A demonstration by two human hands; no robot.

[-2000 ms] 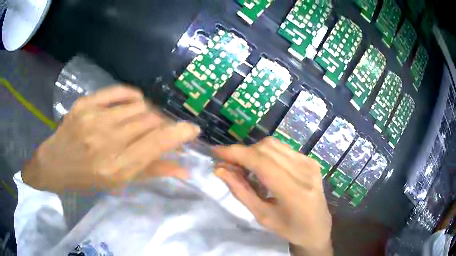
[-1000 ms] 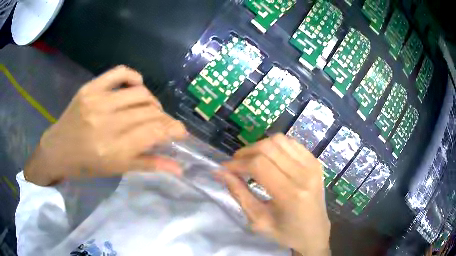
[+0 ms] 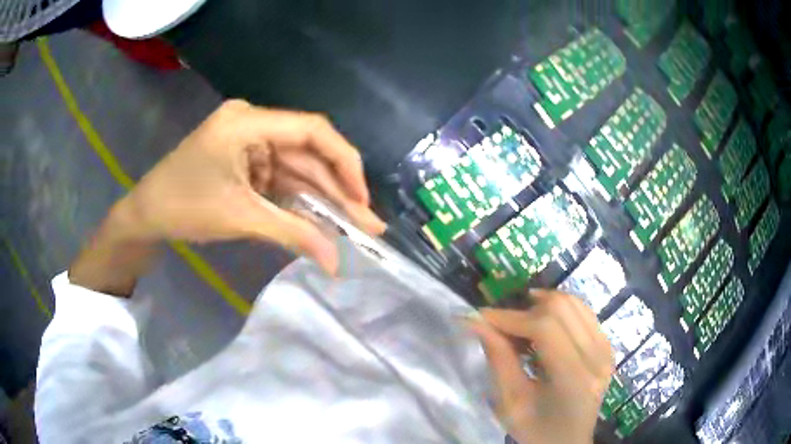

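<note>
A thin, translucent plastic bag or film (image 3: 395, 290) is stretched between my hands, its upper edge shiny. My left hand (image 3: 251, 186) pinches its left end between thumb and fingers. My right hand (image 3: 555, 364) is blurred and holds its right end; a small shiny piece shows in that hand, too blurred to name. Just beyond my right hand, green circuit boards (image 3: 533, 238) lie in a dark tray (image 3: 499, 100). Several boards near my right hand carry silver covers (image 3: 629, 325).
A fan grille (image 3: 30, 13) and a white disc (image 3: 152, 13) are at the upper left. The grey floor (image 3: 78, 217) with yellow lines is at the left. Shiny clear wrap (image 3: 741, 403) lies at the lower right edge.
The view has shifted, so the tray sits further right and lower. My hands have moved apart, and the film between them is spread wider.
</note>
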